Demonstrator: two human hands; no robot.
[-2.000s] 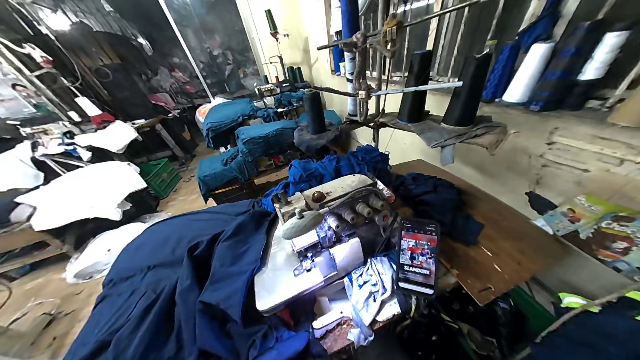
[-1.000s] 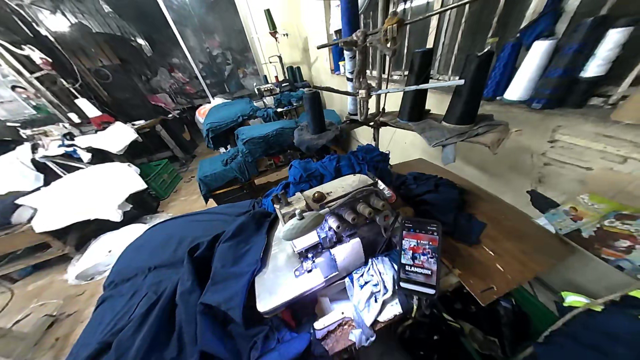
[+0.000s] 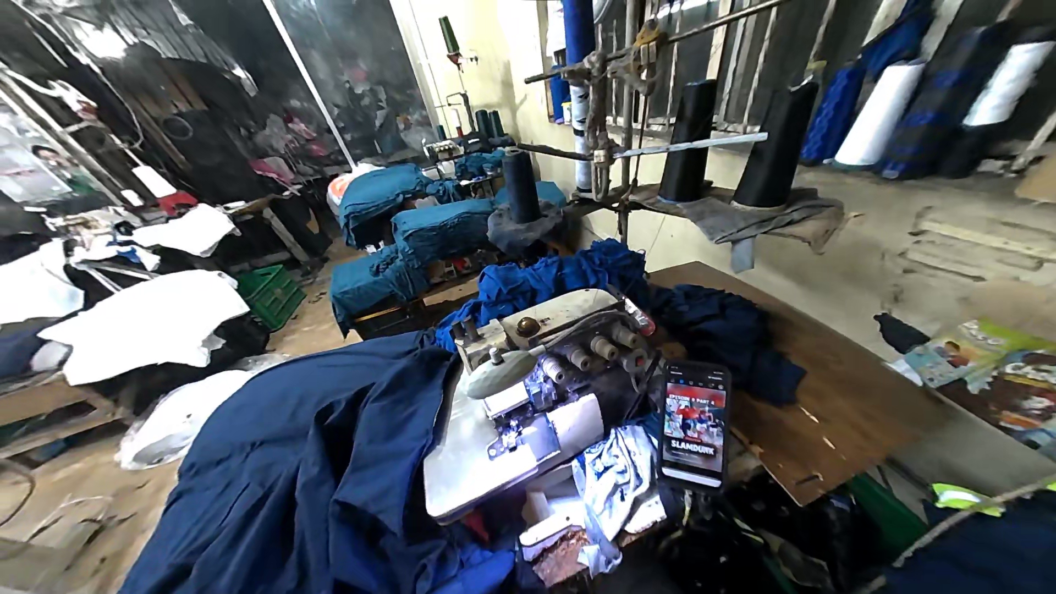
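Neither my left hand nor my right hand shows in the head view. An overlock sewing machine (image 3: 569, 346) stands in the middle, its lamp lighting the needle area and pale metal plate (image 3: 470, 470). Dark navy fabric (image 3: 313, 445) spreads over the table on the machine's left. Behind the machine lies a bunched blue cloth (image 3: 561, 276). A smartphone (image 3: 694, 425) with a lit screen leans upright at the machine's right, beside a crumpled light cloth (image 3: 615, 474).
A brown wooden board (image 3: 792, 388) extends to the right, with dark cloth (image 3: 726, 326) on it. Black thread cones (image 3: 775, 144) rise on a stand behind. Teal fabric piles (image 3: 441, 227), a green crate (image 3: 272, 297) and white fabric pieces (image 3: 165, 322) are at the back left.
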